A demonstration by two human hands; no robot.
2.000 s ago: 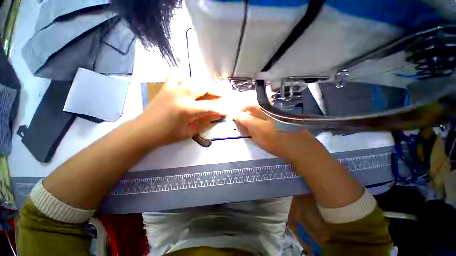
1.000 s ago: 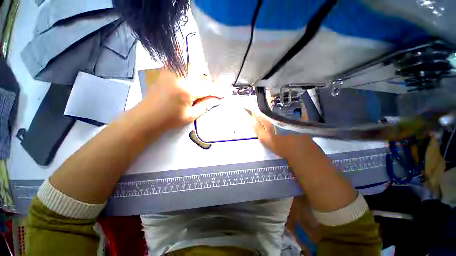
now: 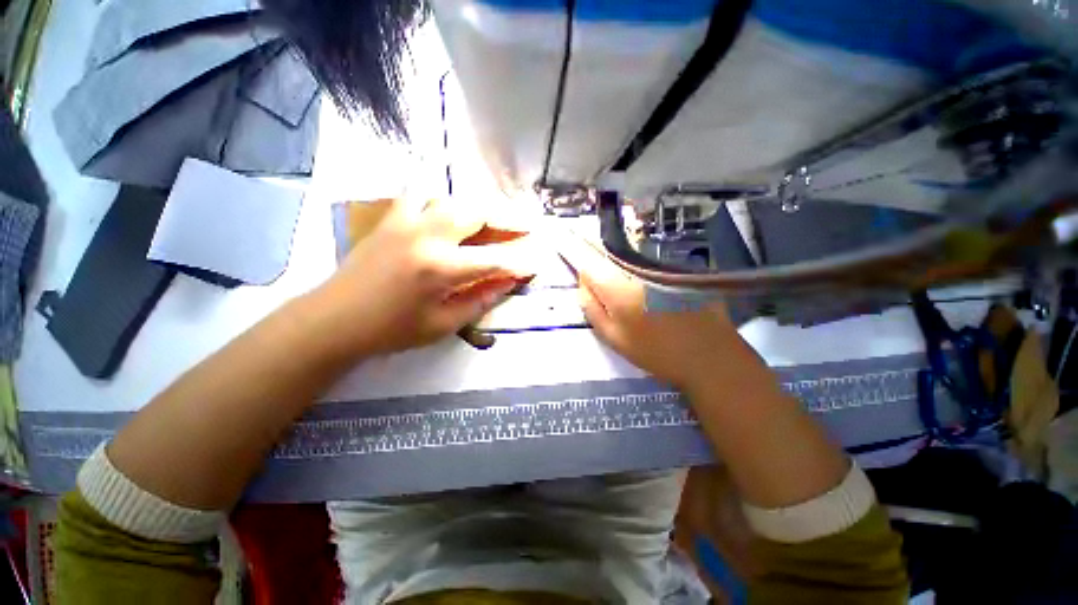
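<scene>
My left hand [image 3: 414, 278] lies over the work just left of the needle area, fingers pointing right into the glare. A tan template [image 3: 364, 219] with a grey fabric edge shows behind this hand. My right hand [image 3: 632, 313] rests at the right of the needle area, fingertips near the left ones. The presser foot area [image 3: 565, 203] of the white sewing machine [image 3: 508, 95] is washed out by bright light. The fabric between my fingertips is mostly lost in the glare, so the right hand's hold cannot be told.
Fanned grey pieces [image 3: 177, 101] lie upper left, with a pale piece [image 3: 225, 225] over a dark grey shaped piece [image 3: 109, 290]. Grey strips [image 3: 845, 242] lie right of the needle. A curved metal bar [image 3: 757, 281] crosses close to camera. Blue-handled scissors [image 3: 946, 378] are at right.
Since one second ago, my left hand has come forward and now covers more of the machine bed and the small tan curved piece. The view has shifted slightly.
</scene>
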